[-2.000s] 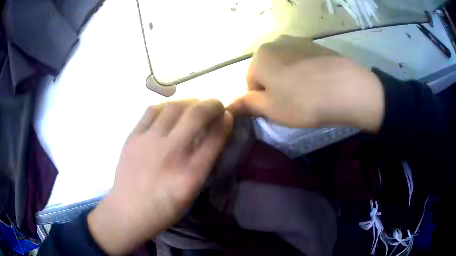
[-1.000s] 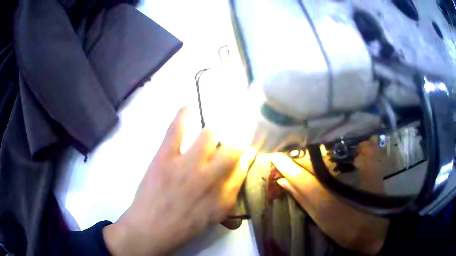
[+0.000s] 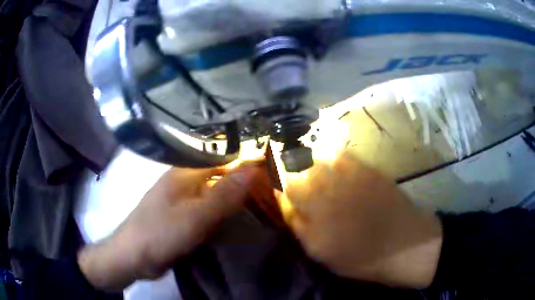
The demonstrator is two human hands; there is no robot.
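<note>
The garment (image 3: 249, 258) is dark grey and looks orange under the lamp where it lies below the needle area (image 3: 273, 132). My left hand (image 3: 170, 217) is on its left side, fingertips closed on the cloth near the presser foot. My right hand (image 3: 358, 220) is on its right side, blurred, with its fingers curled at the cloth edge. A dark folded edge stands between the two hands. The fingertips and the needle point are partly lost in glare.
The white sewing machine head (image 3: 405, 44) with a blue stripe and "JACK" lettering spans the top. A bundle of white strips (image 3: 446, 114) lies on the machine bed at right. More grey cloth (image 3: 58, 99) is heaped at left. A curved shiny guard hangs left of the needle.
The view has shifted, so the machine head now spans the top and the white strips show at right. Both hands now flank the cloth edge at the needle area.
</note>
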